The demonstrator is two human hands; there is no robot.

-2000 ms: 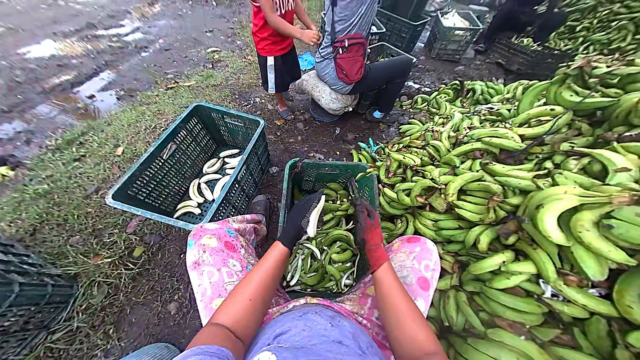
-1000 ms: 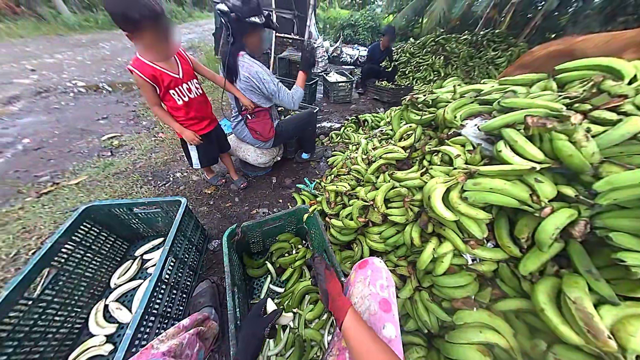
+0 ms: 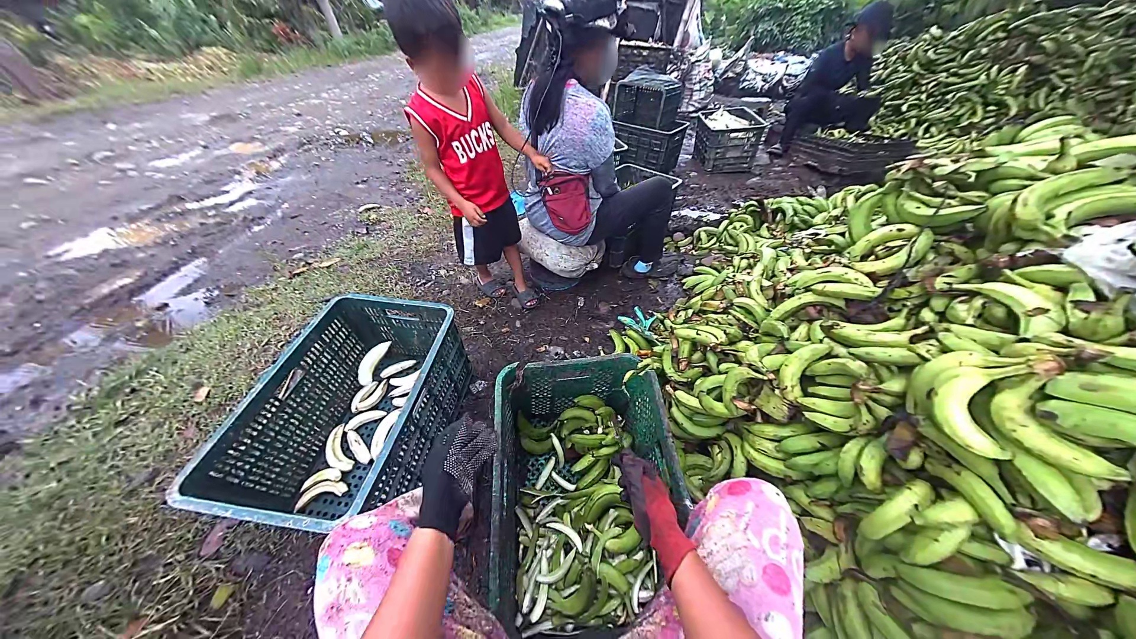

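A black glove with a dotted palm covers my left hand (image 3: 455,472), which is raised between two green plastic crates; its fingers are partly hidden and I cannot tell what it holds. My right hand (image 3: 654,508), in a red and dark glove, is over the right side of the near crate (image 3: 658,426); whether it grips anything is unclear. That crate, between my knees, contains green bananas (image 3: 587,435) and pale green peels (image 3: 543,568). In the left crate (image 3: 266,426) lie several peeled bananas (image 3: 336,448).
A large heap of green bananas (image 3: 887,355) rises at the right. Ahead, a person in a red shirt (image 3: 466,146) stands beside a seated person (image 3: 572,133). Stacked crates (image 3: 650,133) and another crouching person (image 3: 830,89) are farther back. A puddled dirt road (image 3: 177,195) runs left.
My left hand has moved up out of the near crate to the gap beside it. The view has swung left since one second ago.
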